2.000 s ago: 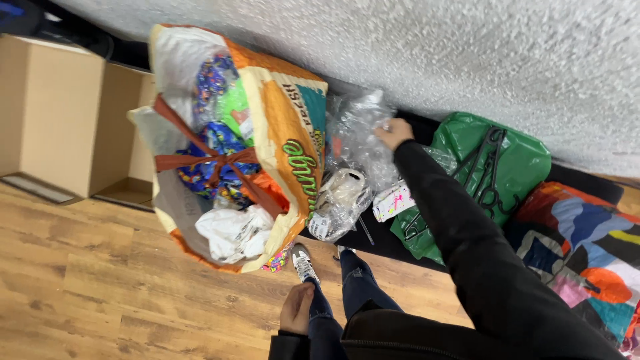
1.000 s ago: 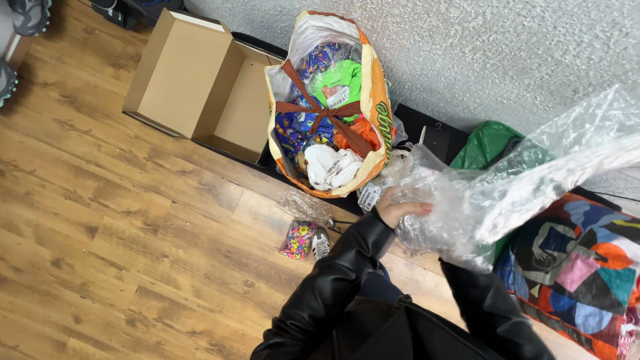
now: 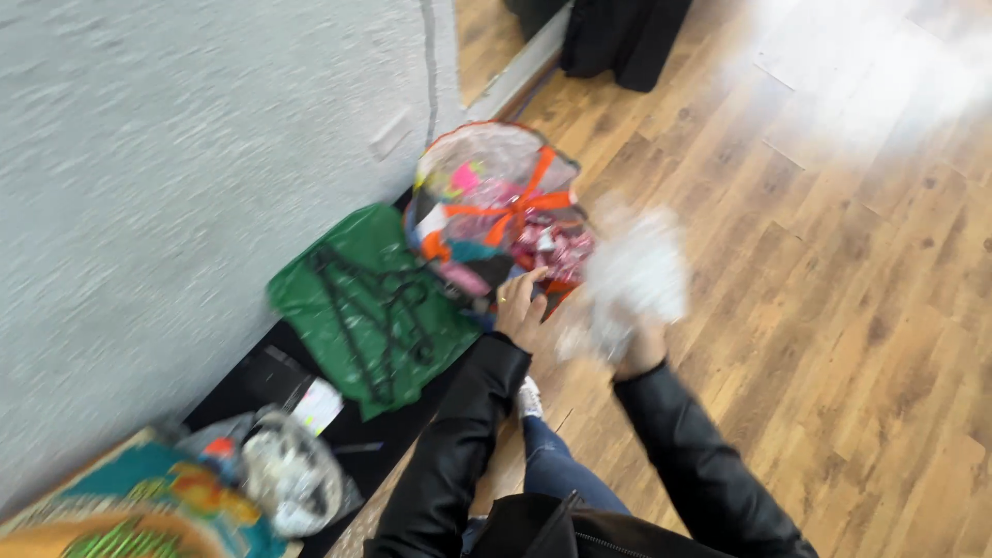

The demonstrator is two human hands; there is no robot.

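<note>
My right hand [image 3: 645, 345] is closed on a crumpled clear plastic bag [image 3: 635, 271], both blurred by motion over the wood floor. My left hand [image 3: 521, 304] has its fingers apart at the near rim of a colourful shopping bag [image 3: 465, 267]. It holds nothing that I can see. Inside that bag, under tied orange handles, lie pink shiny packets [image 3: 554, 244]. Left of my left hand, black hangers [image 3: 380, 318] rest on a green plastic bag [image 3: 325, 287].
A black bench [image 3: 271, 372] runs along the textured wall, bearing a clear bag with white items [image 3: 291, 473] and a white tag [image 3: 318, 405]. A large orange and teal bag [image 3: 155, 504] stands at lower left. Black fabric [image 3: 624, 39] hangs at the top.
The view has swung right, toward the colourful bag. The long clear plastic spread out a second ago is now bunched in my right hand. My left hand has let go of the plastic.
</note>
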